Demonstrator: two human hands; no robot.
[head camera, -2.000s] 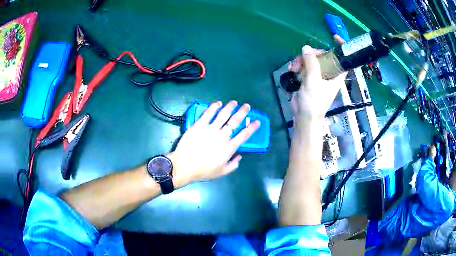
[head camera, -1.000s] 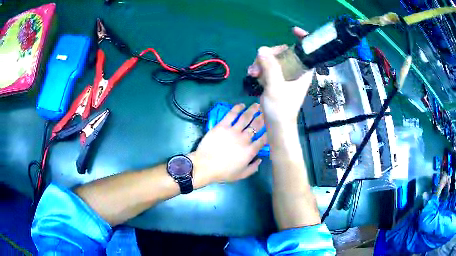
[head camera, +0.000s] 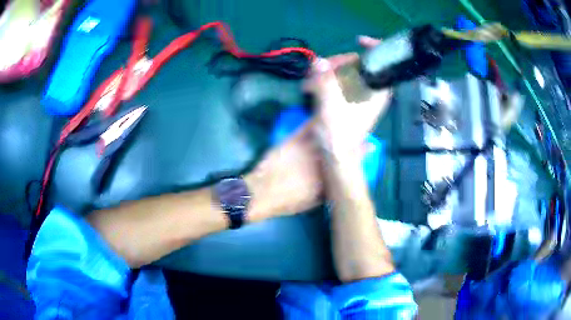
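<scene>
The frame is blurred. A blue battery tester (head camera: 374, 161) lies on the green bench, mostly hidden under my hands. My left hand (head camera: 289, 172) lies over it and holds it against the bench. Its fingers are hidden behind my right wrist. My right hand (head camera: 350, 115) is closed around the tan grip of the black electric screwdriver (head camera: 401, 57), above the tester. The driver is tilted, its white label facing up. Its tip is blurred near the tester's upper edge, and I cannot tell whether it touches. Red and black test leads (head camera: 275, 55) lie coiled beyond the tester.
At left are a second blue tester (head camera: 87, 56), red clips (head camera: 119, 84), a black clip (head camera: 116, 140) and a pink-red tin (head camera: 22, 40). Pale screw feeders (head camera: 410, 178) stand right of my hands. A yellow cord (head camera: 538, 40) reaches the driver. Another person's blue sleeve (head camera: 532, 284) shows lower right.
My right hand has moved left with the driver, over the tester, and its forearm now crosses my left hand's fingers. The view has shifted, so bench items at left sit higher in the picture.
</scene>
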